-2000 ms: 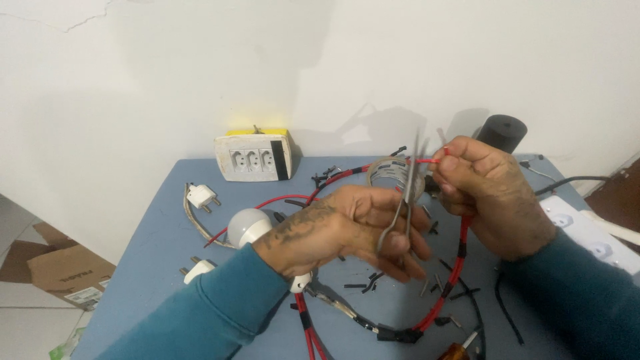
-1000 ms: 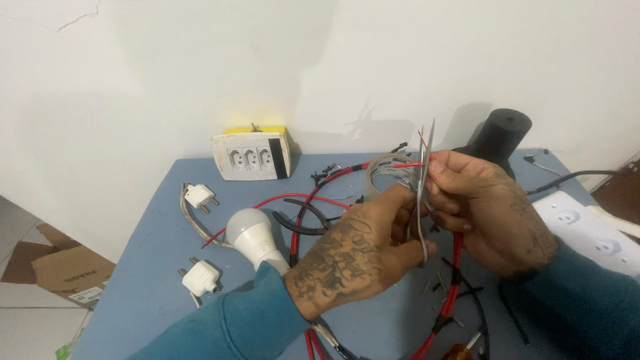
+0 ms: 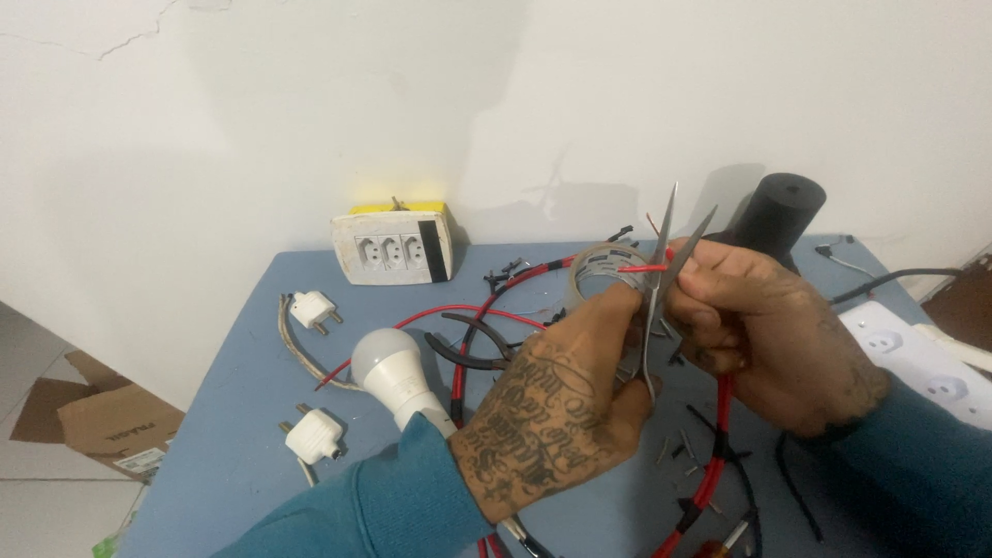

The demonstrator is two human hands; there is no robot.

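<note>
My left hand grips a pair of metal scissors, whose blades point up and stand apart. Between the blades lies the end of a red insulated wire. My right hand pinches that wire just right of the blades; a thin strand of bare copper sticks up close by. Behind my left hand stands a roll of clear tape. The red wire loop with black tape bands runs down below my right hand. Dark-handled pliers lie left of my left hand, their far end hidden.
A white triple socket leans on the wall. White plugs and an LED bulb lie at the left. A black cylinder and a white socket strip are at the right. Wire scraps and a screwdriver lie in front.
My left hand has moved in beside my right hand, and its fingers have closed round the scissors' handles. The pliers' handles have come into sight as the hand shifted.
</note>
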